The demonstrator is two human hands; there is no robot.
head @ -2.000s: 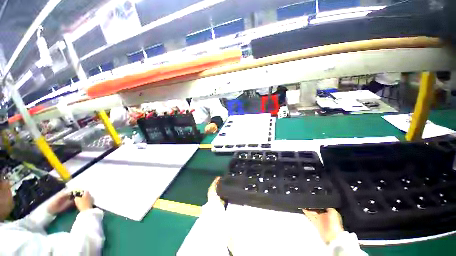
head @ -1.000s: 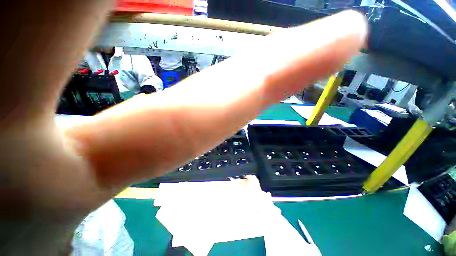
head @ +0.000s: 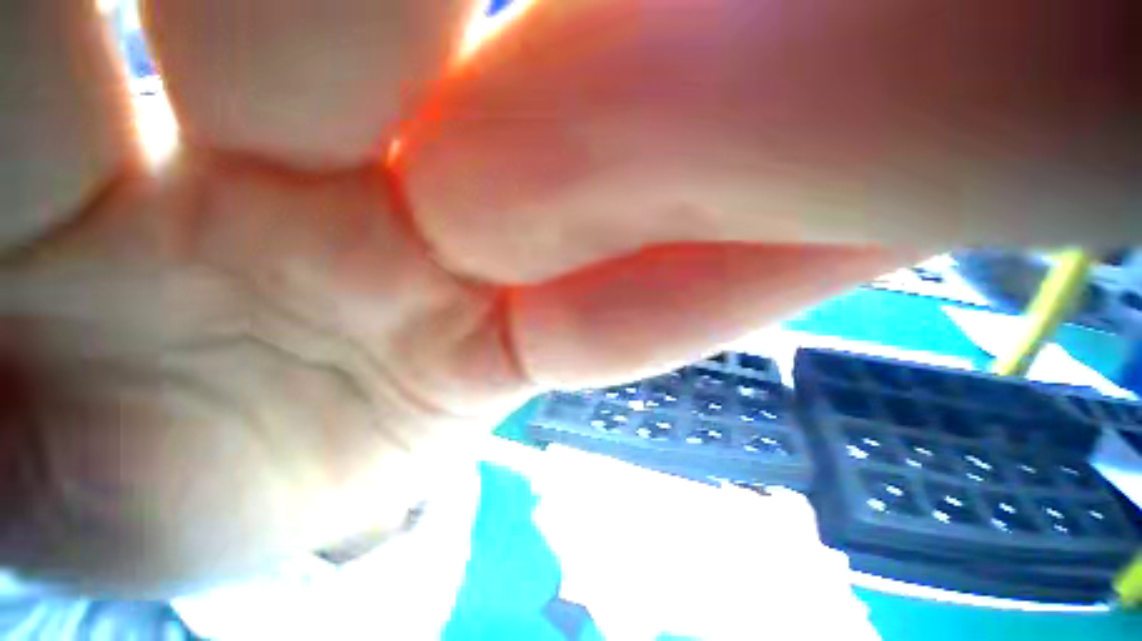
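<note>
My left hand (head: 288, 288), bare and very close to the lens, fills the left and top of the view. Its palm faces the camera and looks empty; there are narrow gaps between some fingers. The foam compartment tray (head: 683, 457) with shiny round units lies beyond and below the fingers, its far left part hidden. White, overexposed paper or sleeve (head: 701, 538) lies in front of it; I cannot tell which. I cannot make out my right hand.
A larger black tray (head: 977, 564) with raised walls and round units stands right of the foam tray. A yellow post (head: 1046, 307) rises behind it. Green bench top (head: 507, 538) shows at the lower middle. My left hand hides most of the far side.
My left hand came up before the lens and now covers more of the view, its palm more visible. The foam tray, held two seconds ago, now lies on the bench.
</note>
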